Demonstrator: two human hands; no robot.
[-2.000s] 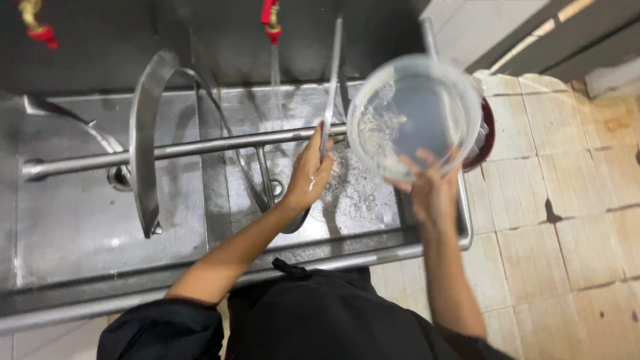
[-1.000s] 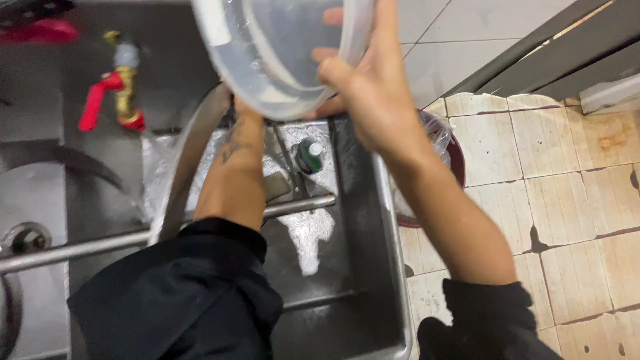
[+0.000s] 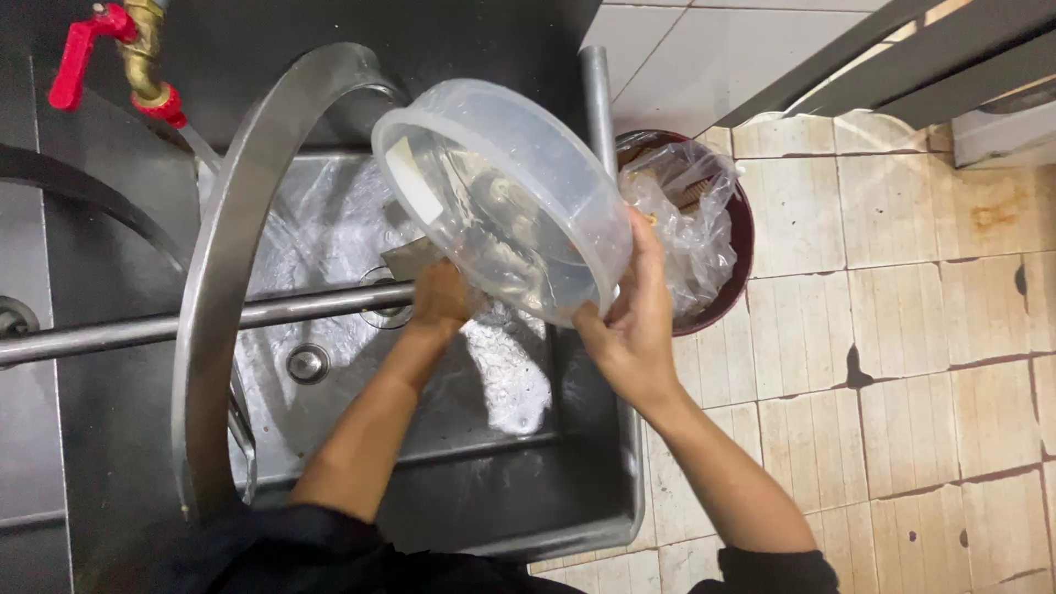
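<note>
My right hand (image 3: 631, 330) grips the rim and side of a round translucent plastic tub (image 3: 536, 173), tilted above the sink's right part. Below the tub's left edge, my left hand (image 3: 441, 297) reaches down into the steel sink (image 3: 338, 421). It is at the end of the shaft of a curved metal ribbon mixer (image 3: 219, 247) and beside a flat metal piece (image 3: 410, 257). Its fingers are partly hidden, so its grip is unclear. Water runs from a brass tap with a red handle (image 3: 82, 62) into the sink, behind the mixer's curved band.
A dark red bin (image 3: 745, 256) with clear plastic bags stands on the tiled floor (image 3: 800, 330), right of the sink. A drain strainer (image 3: 308, 364) lies in the basin. Another curved metal band (image 3: 91, 186) extends at left, and the sink's raised edge runs down the right.
The view has shifted. My left hand, on a metal bar two seconds ago, is now lower in the sink. The tub remains in my right hand and has tilted; a green object seen one second ago is out of sight.
</note>
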